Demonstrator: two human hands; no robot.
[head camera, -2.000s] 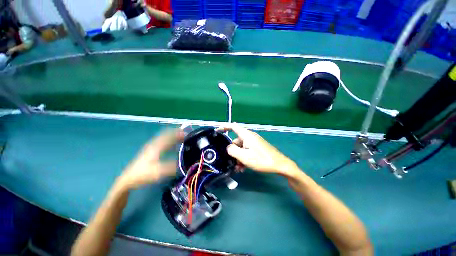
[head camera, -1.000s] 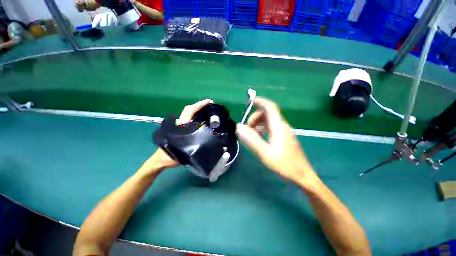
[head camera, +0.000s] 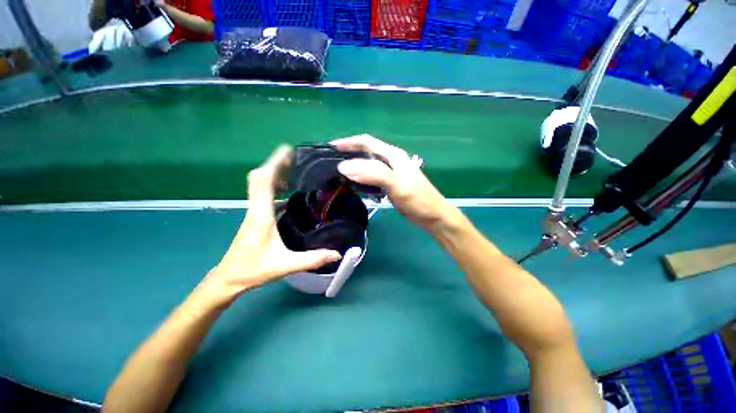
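A white housing (head camera: 311, 281) with a white antenna (head camera: 344, 272) stands on the green bench at the belt's near edging. Its open black inside shows thin red and orange wires (head camera: 329, 202). My right hand (head camera: 395, 179) grips a black camera shell (head camera: 316, 168) at the housing's far side, thumb on top. My left hand (head camera: 257, 238) is around the left side, thumb over the black rim, fingers blurred beside the shell; whether they press on it is unclear. A bit of white cable shows by my right hand.
The screwdriver (head camera: 646, 169) hangs at right, its thin bit pointing left. A wooden strip (head camera: 700, 260) lies at right. Another camera unit (head camera: 568, 141) stands on the belt, behind the tube. A black wrapped bundle (head camera: 273, 55), crates and a person's hands are across the belt.
The black shell has moved from the housing's near left to its far side. My right hand has gone from beside the white cable to the shell. My left hand has shifted around the housing's left side.
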